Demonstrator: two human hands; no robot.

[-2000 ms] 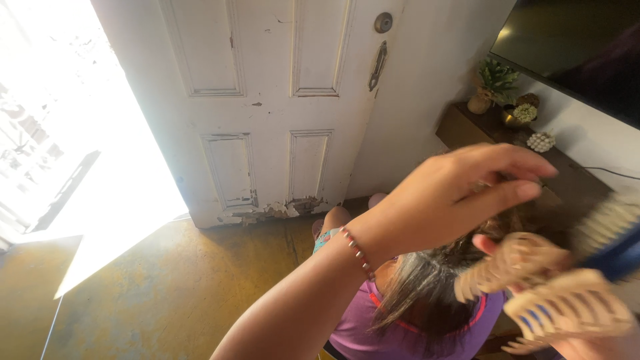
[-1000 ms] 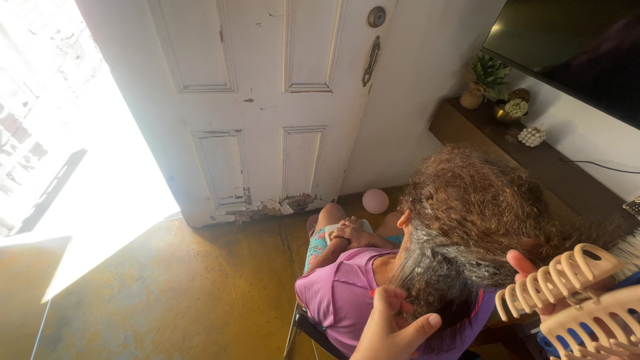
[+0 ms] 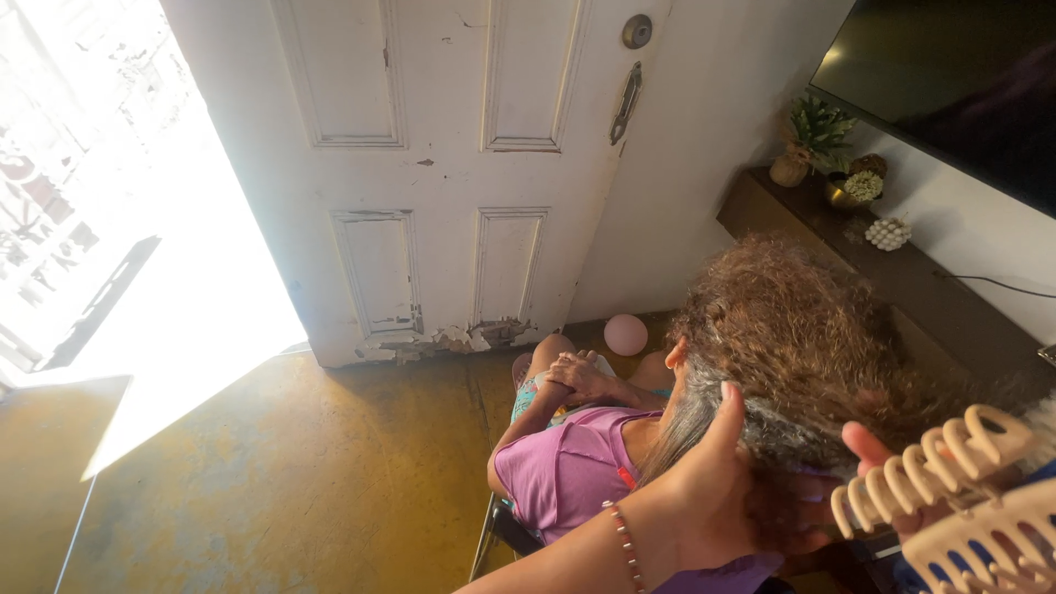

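My left hand [image 3: 718,487], wearing a beaded bracelet, is at the back of a seated person's head, thumb raised and fingers partly hidden in dark hair; whether they grip a lock is unclear. The person's curly brown hair [image 3: 792,330] is piled toward the right, with straighter gray hair [image 3: 701,404] near the ear. At the lower right, my right hand [image 3: 870,450] holds a beige plastic claw clip [image 3: 907,478]. A second beige toothed part [image 3: 990,536] lies below it, with blue showing through its gaps. Pale bristles [image 3: 1041,425] show at the right edge.
The person, in a purple top [image 3: 569,470], sits on a chair [image 3: 513,532] with hands folded. A peeling white door [image 3: 445,181] stands ahead beside a bright opening. A pink balloon [image 3: 625,335] rests near a brown shelf [image 3: 932,272] with decorations, below a dark screen [image 3: 949,82].
My left hand moved from above the person's head down to the gray hair, then right to the hair at the back. The right hand keeps the beige clip at the lower right.
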